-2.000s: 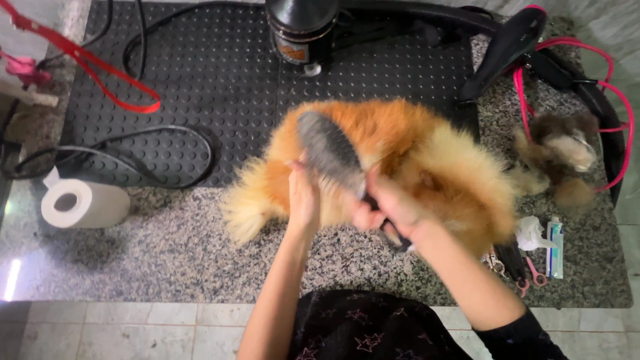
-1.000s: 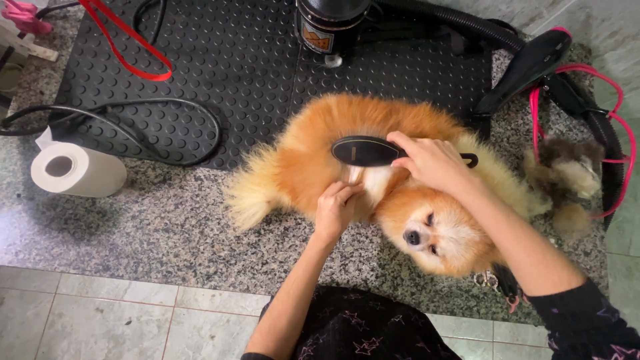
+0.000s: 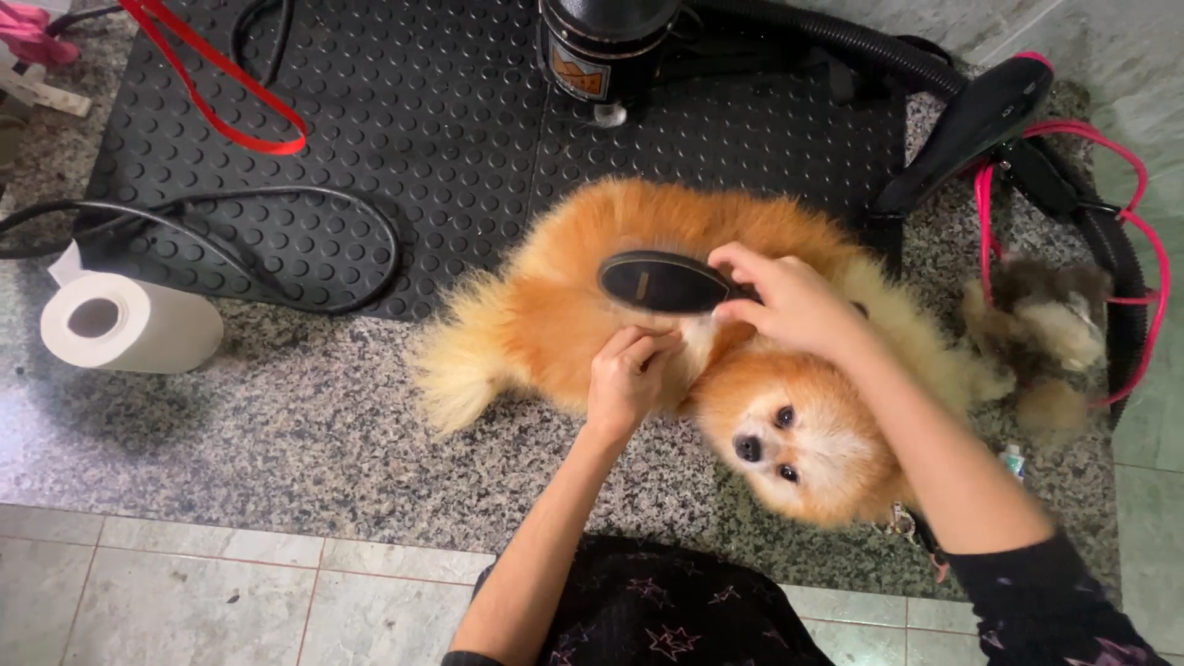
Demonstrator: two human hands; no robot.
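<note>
A fluffy orange and cream dog [image 3: 805,444] lies on its side, partly on a black studded rubber mat [image 3: 444,120] and partly on a speckled granite counter [image 3: 324,444]. Its head faces up near my body. My right hand [image 3: 786,301] holds a black oval grooming brush [image 3: 661,282] against the fur of its flank, back side up; the bristles are hidden. Just below the brush, my left hand [image 3: 634,375] has curled fingers gripping the pale fur by the dog's leg or chest; which part cannot be told.
A paper roll [image 3: 157,324] and a looping black cable [image 3: 393,240] are at left, below a red strap [image 3: 227,120]. A black cylindrical dryer [image 3: 606,46] stands behind the dog. At right are a hand dryer [image 3: 980,120], pink cord [image 3: 1161,277] and clumps of loose fur [image 3: 1054,324].
Two seconds ago both hands held the brush above the dog, its grey bristle side showing. The brush then came down onto the fur and my left hand moved to the pale fur. The dog's face came into view.
</note>
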